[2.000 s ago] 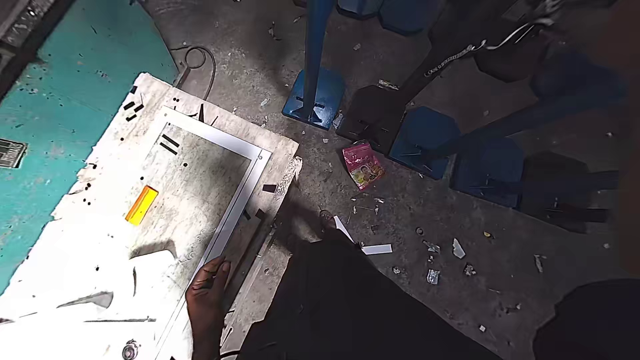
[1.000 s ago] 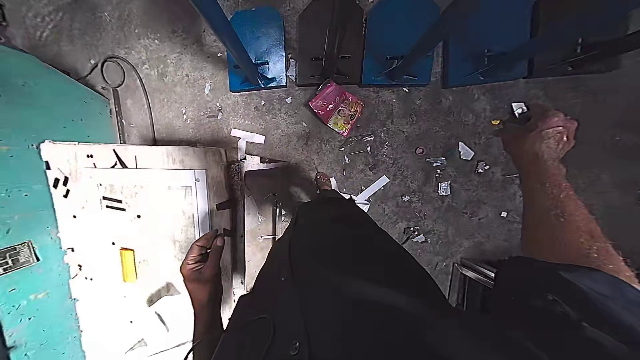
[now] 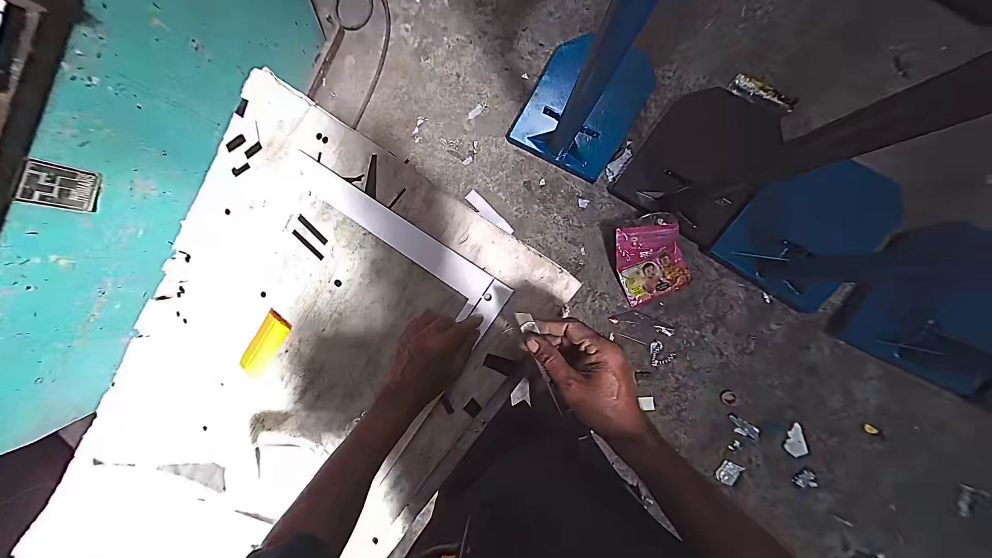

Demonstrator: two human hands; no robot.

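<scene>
My left hand (image 3: 434,353) rests at the inner side of a flat white L-shaped frame corner (image 3: 418,244), its fingers touching the strip just below the corner. A small round mark shows at that corner. My right hand (image 3: 585,368) is just right of the corner and pinches a small pale flat piece (image 3: 526,322) between thumb and fingers. The frame lies on a worn white board (image 3: 341,310). A yellow block (image 3: 266,341) and two thin black strips (image 3: 308,236) lie on the board inside the frame. Whether my left fingers grip the strip or only press it, I cannot tell.
A teal metal surface (image 3: 147,124) lies under the board's left side. Blue metal base plates with posts (image 3: 589,101) stand on the concrete floor at the upper right. A pink printed packet (image 3: 652,263) and scattered scraps (image 3: 796,440) lie on the floor. A cable (image 3: 380,70) loops above the board.
My right hand, out over the floor at the right a second ago, is now beside the frame's corner. My left hand has moved to the inner side of the strip. The view has turned.
</scene>
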